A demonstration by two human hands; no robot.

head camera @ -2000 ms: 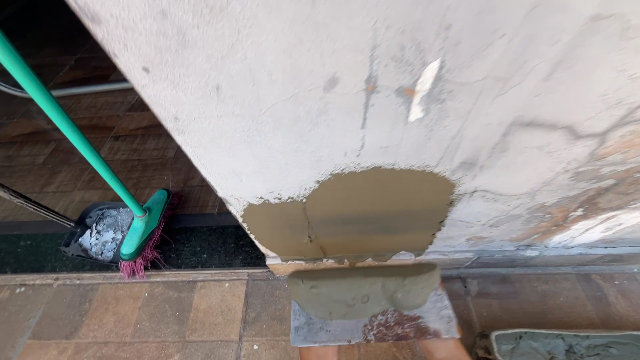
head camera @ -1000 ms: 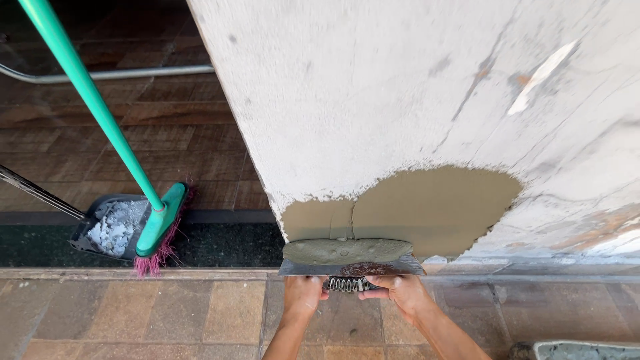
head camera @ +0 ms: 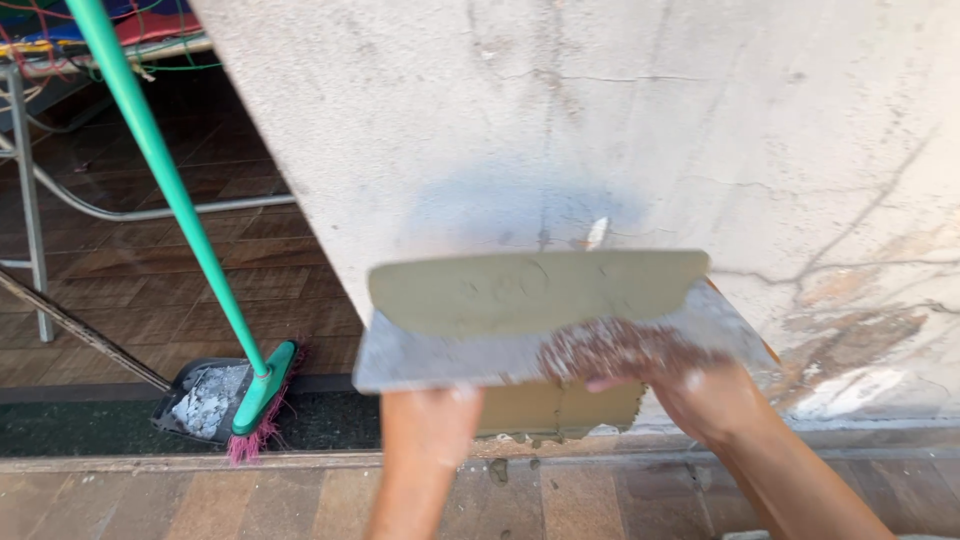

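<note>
Both my hands hold a wide steel plastering trowel [head camera: 465, 360] from beneath, its blade facing up at me and stained rusty brown at the lower right. Grey-green mortar [head camera: 525, 289] lies in a thick band along the blade's far edge. My left hand [head camera: 431, 420] is under the left part of the blade, my right hand [head camera: 697, 397] under the right part; the blade hides most of the fingers and the handle. Behind and below the trowel, a wet mortar patch [head camera: 559, 409] covers the foot of the cracked white wall [head camera: 450, 112].
To the left, a green broom [head camera: 262, 397] with pink bristles stands against a black dustpan [head camera: 206, 405] of pale debris. A metal frame [head camera: 26, 202] with netting stands farther back. Mortar drips [head camera: 499, 471] spot the tiled floor [head camera: 360, 499]. Peeling plaster is at the wall's lower right.
The trowel, with both hands on it, has risen from the lower part of the wall patch and now covers much of it. The view has shifted, showing more wall and the netting at upper left.
</note>
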